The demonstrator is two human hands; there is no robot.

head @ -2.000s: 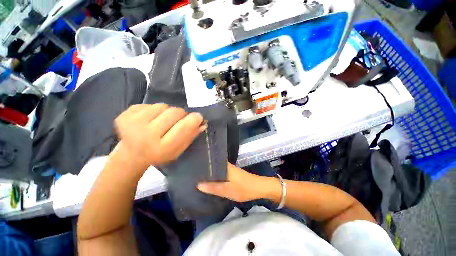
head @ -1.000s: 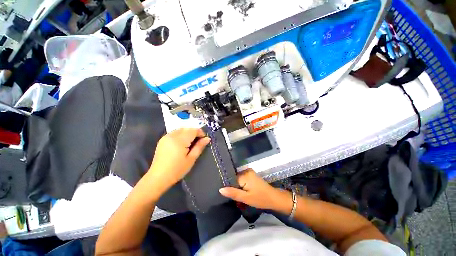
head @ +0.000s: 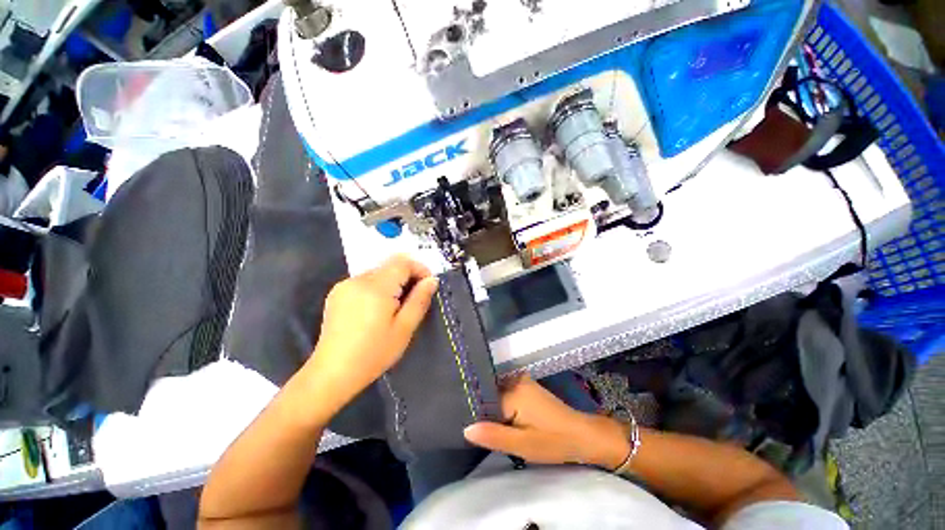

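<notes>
A dark grey topstitched band [head: 430,383] with a yellow stitch line lies in front of the overlock machine [head: 414,124], its far end at the presser foot and needle area [head: 456,240]. My left hand [head: 375,316] grips its far left part close to the needle area, thumb and fingers pinched on the cloth. My right hand [head: 526,422] holds the near right edge, thumb on top and fingers hidden under the cloth. The band's near end hangs over the table edge above my lap.
A stack of grey panels [head: 171,269] lies left, with a stack of bands [head: 295,228] between it and the machine. A clear tub [head: 166,101] stands back left. A brown object with black cord [head: 772,140] lies right. A blue crate [head: 912,223] and loose dark cloth [head: 746,362] are beyond the table edge.
The band was lifted in both hands, then brought to the needle area. In the last second, both hands and the band moved slightly back toward me, and more yellow stitching shows.
</notes>
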